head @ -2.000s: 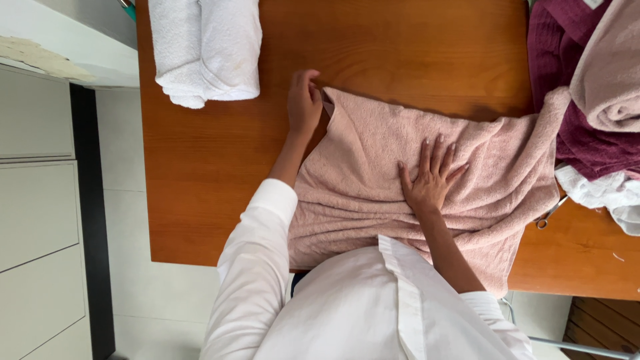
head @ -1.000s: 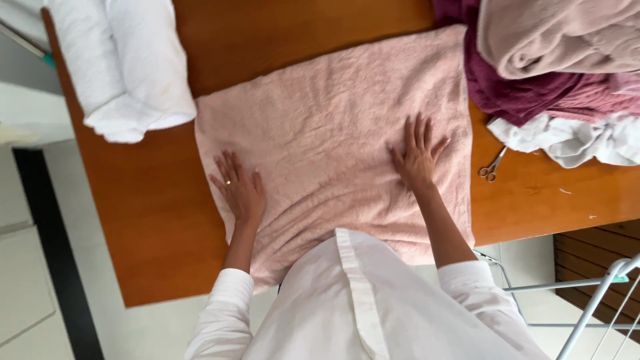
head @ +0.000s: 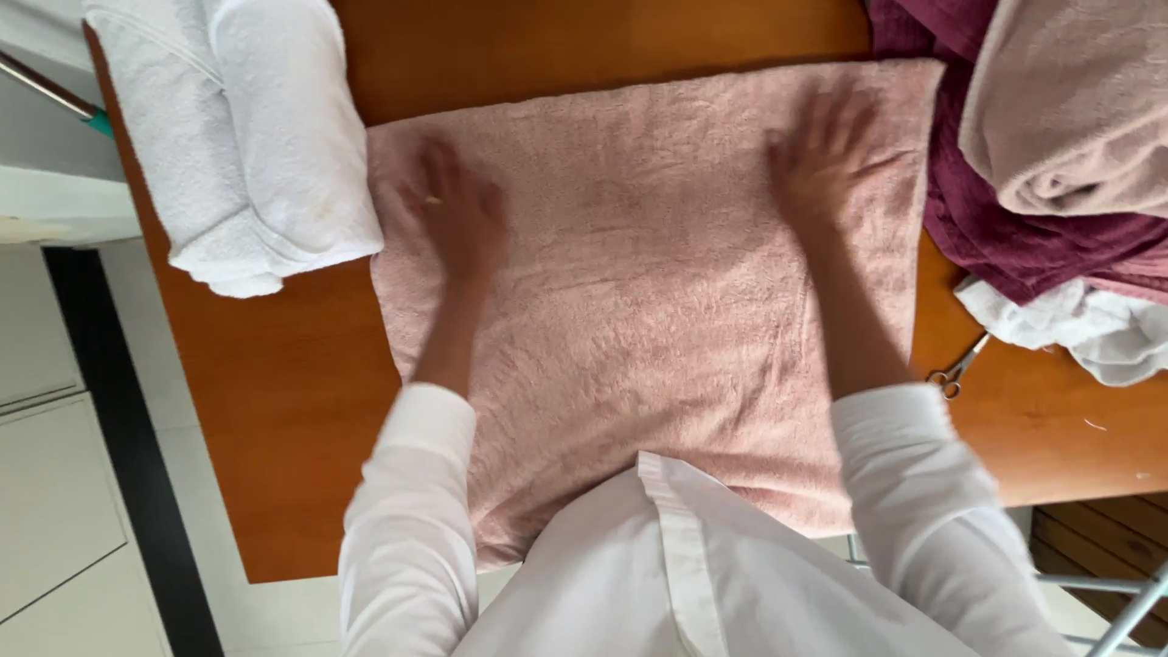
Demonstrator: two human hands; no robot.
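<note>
A pink terry towel [head: 639,301] lies spread on the wooden table, its near end hanging over the front edge against my white shirt. My left hand [head: 456,210], wearing a ring and blurred by motion, is over the towel's upper left part with fingers apart. Over the upper right part is my right hand [head: 821,155], also blurred, fingers spread. Neither hand grips anything; whether the palms press on the cloth cannot be told. Low wrinkles cross the towel's right side and near end.
Rolled white towels [head: 283,137] lie at the left. At the right are a maroon cloth [head: 976,219], a folded beige-pink towel [head: 1077,119] and a crumpled white cloth [head: 1031,310]. Small scissors [head: 958,367] rest beside the pink towel. A metal rack [head: 1131,611] stands below the table's right end.
The towel, bunched and wrinkled two seconds ago, now lies flatter and squarer. Both hands have moved up toward its far edge since one second ago.
</note>
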